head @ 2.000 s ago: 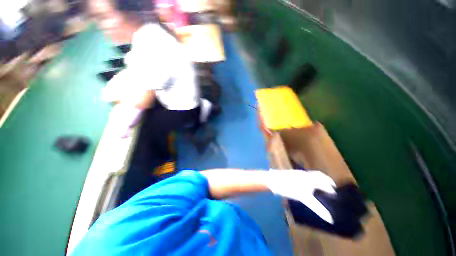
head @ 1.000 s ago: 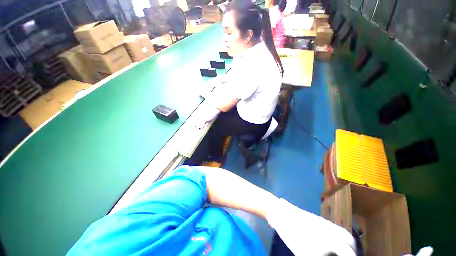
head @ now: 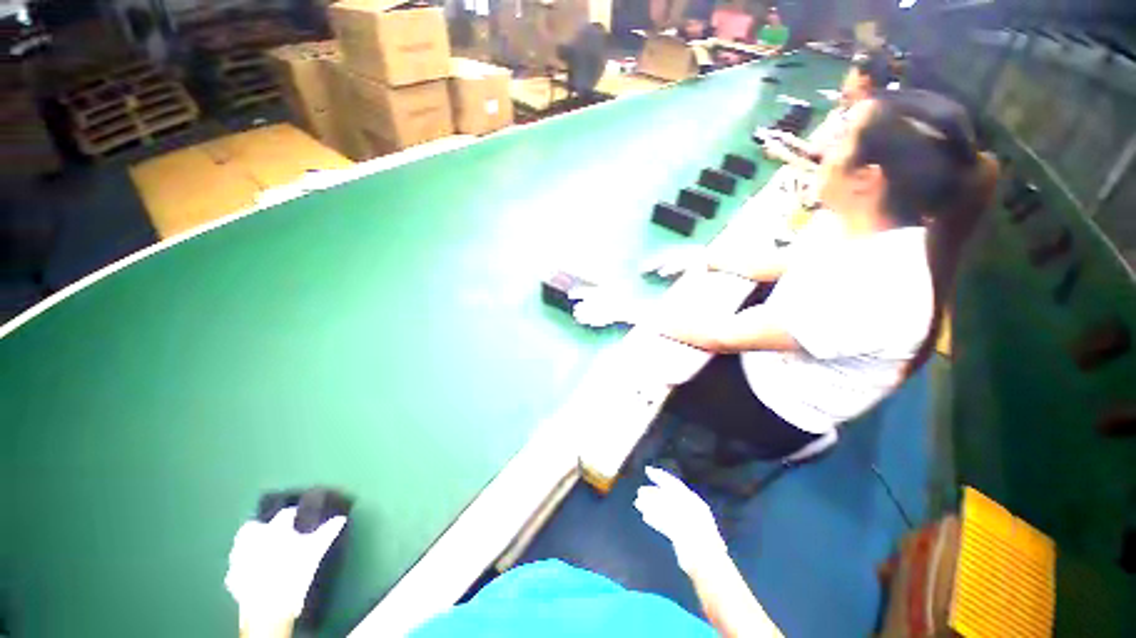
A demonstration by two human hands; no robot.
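Note:
My left hand [head: 280, 567], in a white glove, is at the lower left over the green belt [head: 411, 374]. It grips a black housing [head: 321, 509] at the belt; the glove covers part of it, so I cannot tell whether it rests on the belt or is slightly raised. My right hand [head: 679, 514], also white-gloved, is in front of me beyond the pale belt ledge [head: 548, 467], over the aisle. It is empty with fingers apart.
A seated co-worker [head: 860, 312] reaches over the belt and touches another black housing [head: 563, 289]. Several housings [head: 674, 218] stand farther along the belt. Black parts [head: 1101, 344] hang by the green wall at right. A yellow ribbed sheet [head: 1003, 573] tops a carton at lower right.
The view has turned left towards the belt. My arm no longer reaches across to the open carton at right; my left hand is now on a housing at the belt. The co-worker's hand now touches a housing.

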